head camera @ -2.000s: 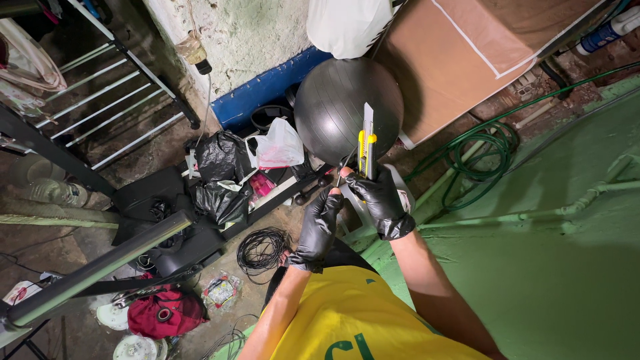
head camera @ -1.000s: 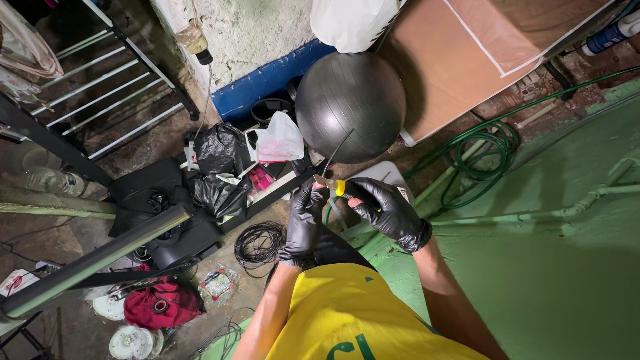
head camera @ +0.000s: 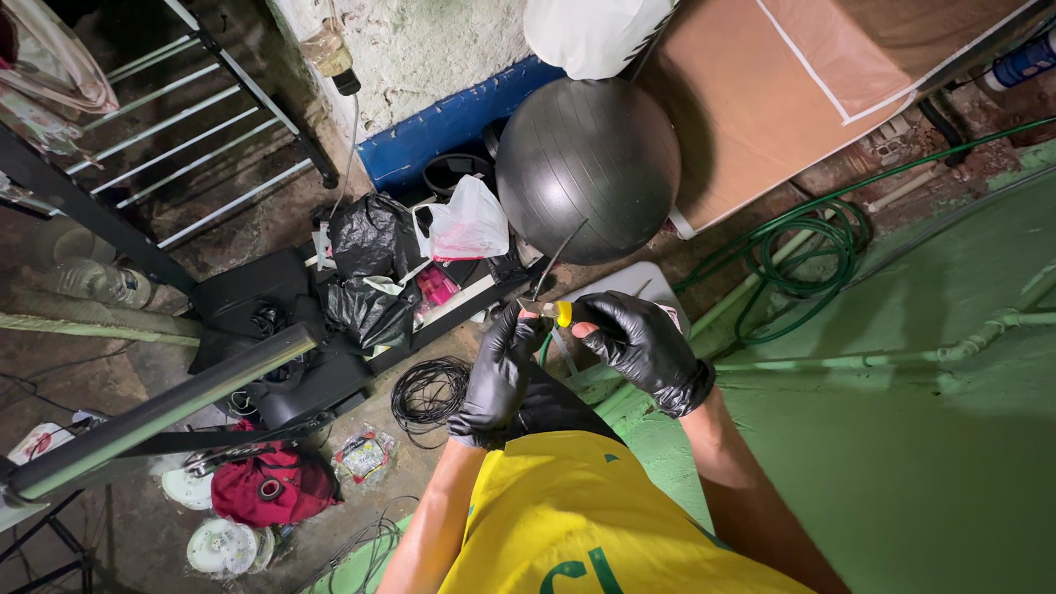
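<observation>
My left hand (head camera: 502, 375), in a black glove with a bare fingertip showing, pinches a thin dark cable (head camera: 558, 256) whose free end sticks up in front of the grey exercise ball (head camera: 588, 169). In my right hand (head camera: 648, 346), also black-gloved, is a hand tool with yellow grips (head camera: 564, 313), seemingly pliers or cutters. Its metal jaws meet the cable right beside my left fingertips. Whether the jaws are closed on the cable I cannot tell. Most of the tool's handle is hidden by my right hand.
A coil of black cable (head camera: 429, 396) lies on the floor beside a red cloth bag (head camera: 276, 487). Black plastic bags (head camera: 375, 239) and a white bag (head camera: 470, 219) are piled near the ball. A green hose (head camera: 850, 247) lies coiled at right, and a dark metal bar (head camera: 165, 412) crosses the left side.
Two seconds ago a yellow utility knife with its blade out showed at my right hand; now the yellow-gripped tool is there. My left hand still holds the cable.
</observation>
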